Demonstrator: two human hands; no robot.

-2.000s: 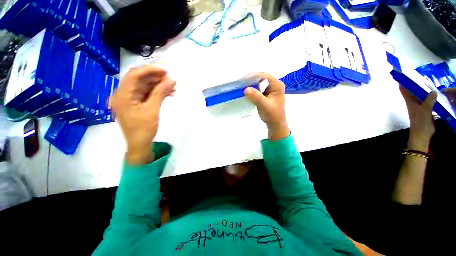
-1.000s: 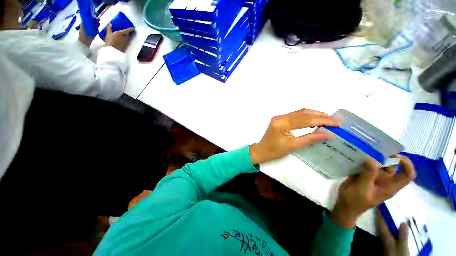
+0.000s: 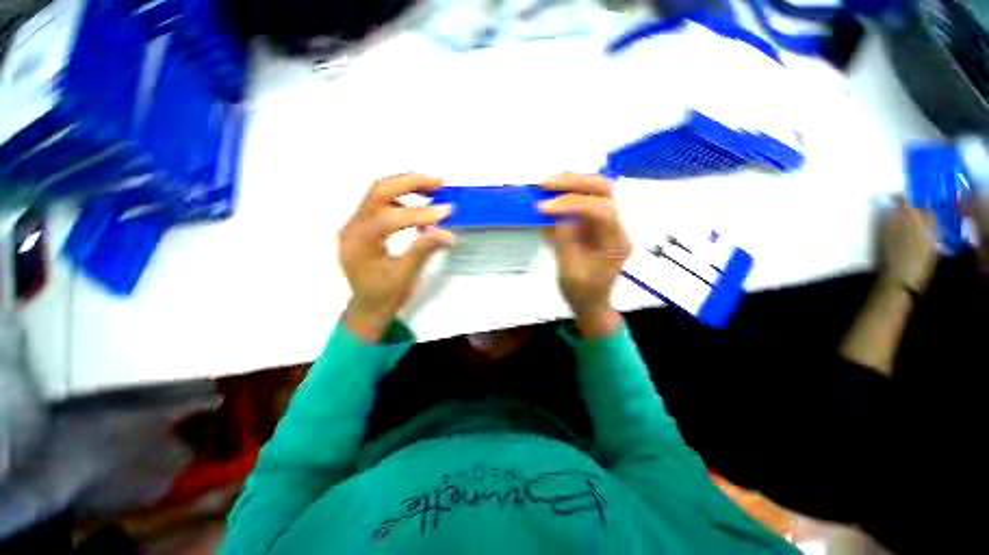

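Note:
A retail box (image 3: pixel 493 207) with a blue edge strip facing up and a whitish printed face below is held level between my two hands, above the table near its front edge. My left hand (image 3: pixel 393 244) grips its left end with fingers and thumb. My right hand (image 3: pixel 587 236) grips its right end. Another box (image 3: pixel 694 271), white with a cable picture and a blue end, lies on the table just right of my right hand. A fanned stack of boxes (image 3: pixel 705 141) stands behind it. The picture is blurred, so the flaps cannot be made out.
Tall stacks of blue-sided boxes (image 3: pixel 152 119) stand at the left, with a blue piece (image 3: pixel 114 241) and a phone (image 3: pixel 30 255) beside them. A dark lump (image 3: pixel 315 22) is at the back. A person's hand (image 3: pixel 909 247) is by a blue packet (image 3: pixel 939 190) at right.
The view has swung back to the right. The held box now shows its blue strip level, with both hands at its ends. The box lying beside my right hand is now fully in view.

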